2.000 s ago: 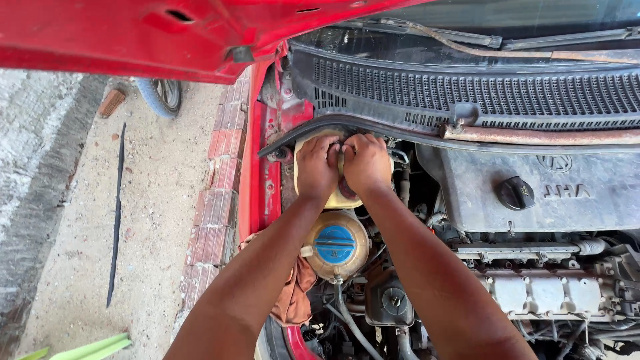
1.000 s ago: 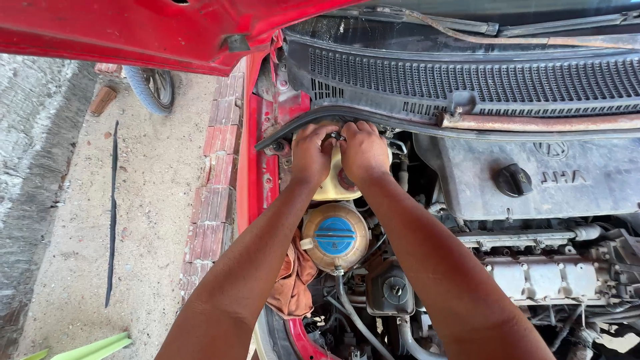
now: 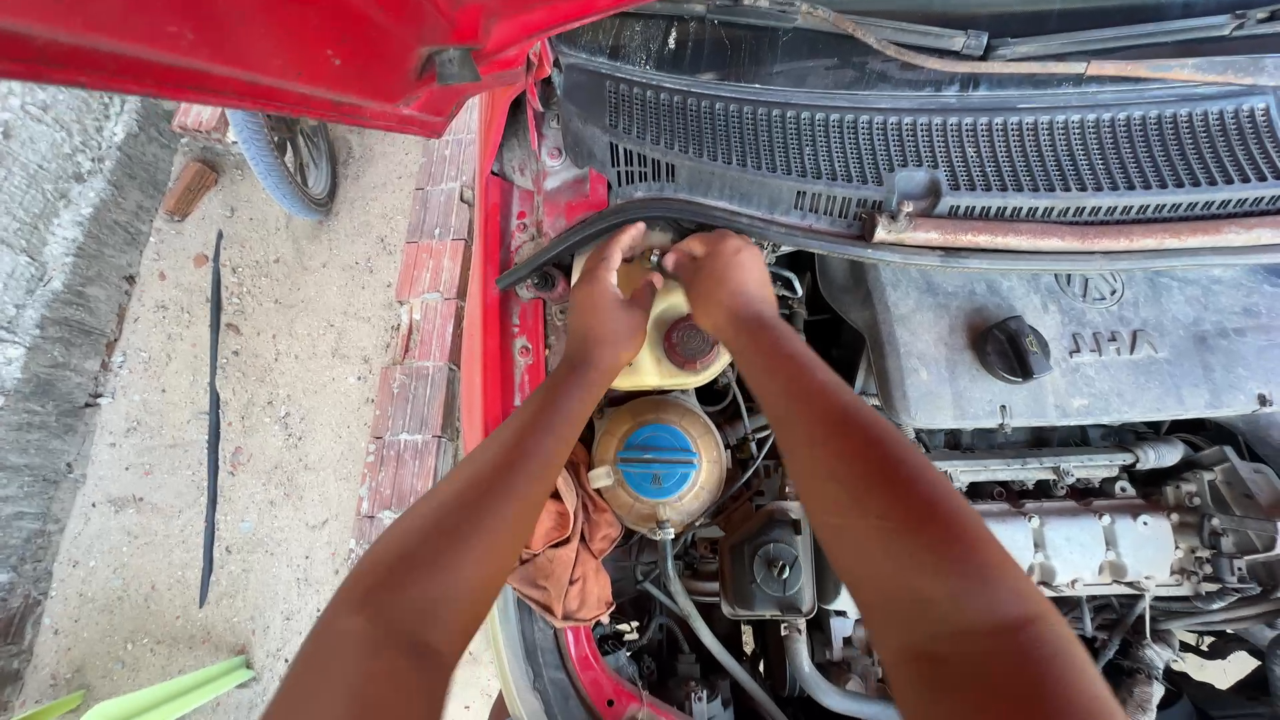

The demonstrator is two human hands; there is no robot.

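My left hand (image 3: 610,305) is over the left part of a yellowed plastic reservoir (image 3: 650,372), its thumb and fingers apart. My right hand (image 3: 725,280) bends over the reservoir's upper right, its fingertips at a small metal piece (image 3: 654,258); whether they grip it is hard to tell. A dark red round cap (image 3: 690,343) sits on the reservoir below my right hand. Just above both hands runs a black rubber seal (image 3: 640,212). Nearer to me is a round coolant expansion tank (image 3: 705,450) with a blue cap (image 3: 656,461).
The raised red hood (image 3: 300,60) spans the upper left. An orange-brown cloth (image 3: 570,550) lies beside the tank. The engine cover (image 3: 930,350) with a black oil cap (image 3: 1014,349) is at right. A brick edge (image 3: 420,400) and a bicycle wheel (image 3: 290,165) stand left of the car.
My hands, close together before, are now farther apart at the fingers. The left hand has opened. The dark red cap shows more fully.
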